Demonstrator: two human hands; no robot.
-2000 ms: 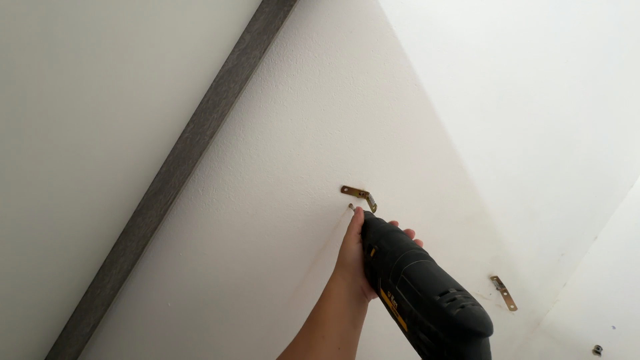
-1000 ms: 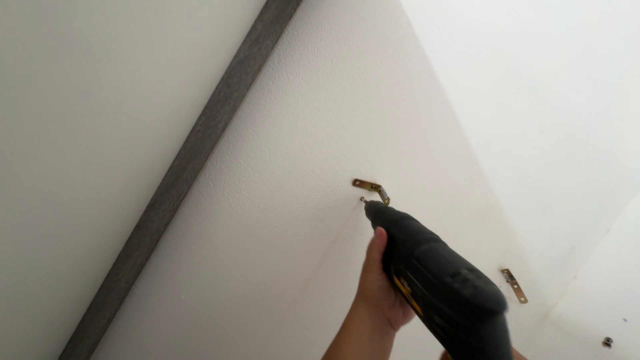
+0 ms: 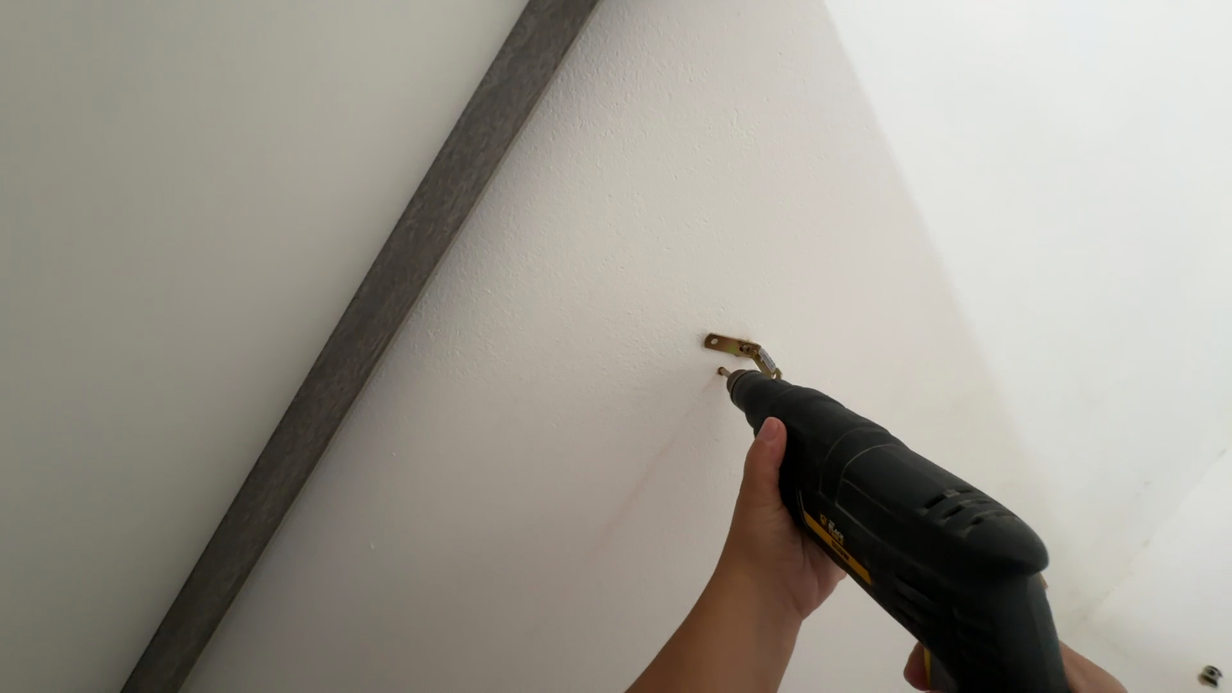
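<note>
A black power drill with yellow trim (image 3: 895, 481) points up and left at the white wall (image 3: 577, 404). My left hand (image 3: 780, 529) grips the front of its body from below, with the thumb along the side. My right hand (image 3: 1001, 664) is at the drill's handle at the bottom edge, mostly hidden behind it. The drill's tip is at a small screw or plug (image 3: 722, 371) in the wall; whether the two touch is not clear. Just above it, a bent brass-coloured metal bracket (image 3: 736, 346) is fixed to the wall, its lower end partly behind the drill.
A long dark grey strip (image 3: 385, 308) runs diagonally across the left side, beside a smooth pale surface (image 3: 173, 241). A small metal fitting (image 3: 1211, 676) shows at the bottom right corner. A brighter white surface (image 3: 1078, 192) lies to the upper right.
My left hand, with its fingers showing around the drill's front two seconds ago, sits farther back along the body. The second bracket at the right is no longer visible.
</note>
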